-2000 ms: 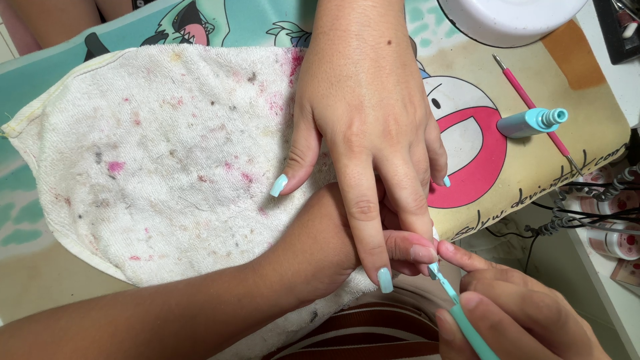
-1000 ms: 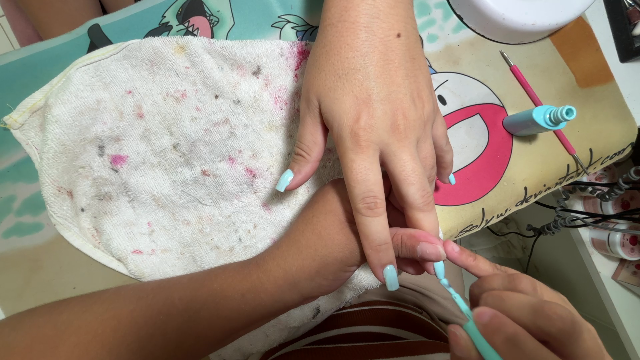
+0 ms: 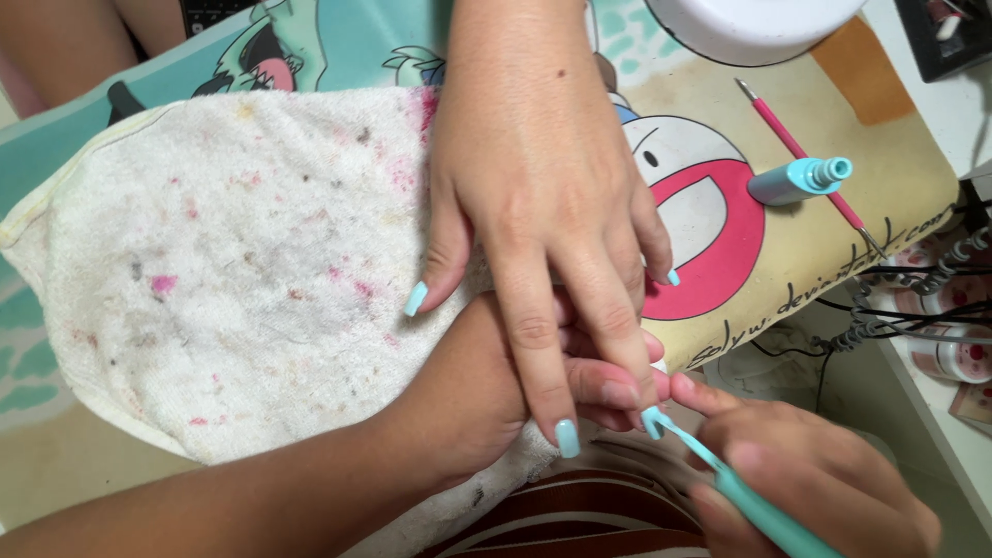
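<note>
Another person's hand (image 3: pixel 535 201) reaches in from the top, palm down, with light blue polish on its nails. My left hand (image 3: pixel 496 364) comes from the lower left, passes beneath it and holds one of its fingers between thumb and fingers. In my right hand (image 3: pixel 806 465), at the lower right, is the turquoise handle of a nail polish brush (image 3: pixel 763 508). The brush tip touches the nail of the held finger (image 3: pixel 652 423). A stained white towel (image 3: pixel 256 271) lies under the hands. An uncapped light blue polish bottle (image 3: pixel 794 182) stands to the right.
A pink double-ended manicure tool (image 3: pixel 790 139) lies behind the bottle on a printed mat (image 3: pixel 837 232). At the top right is a round white object (image 3: pixel 759 27), with a black tray (image 3: pixel 942 46) beyond it. Cables (image 3: pixel 868 310) and jars (image 3: pixel 961 356) sit at the right edge.
The brush tip has shifted on the held finger's nail, and more light blue polish shows there than two seconds ago. My left hand keeps its hold.
</note>
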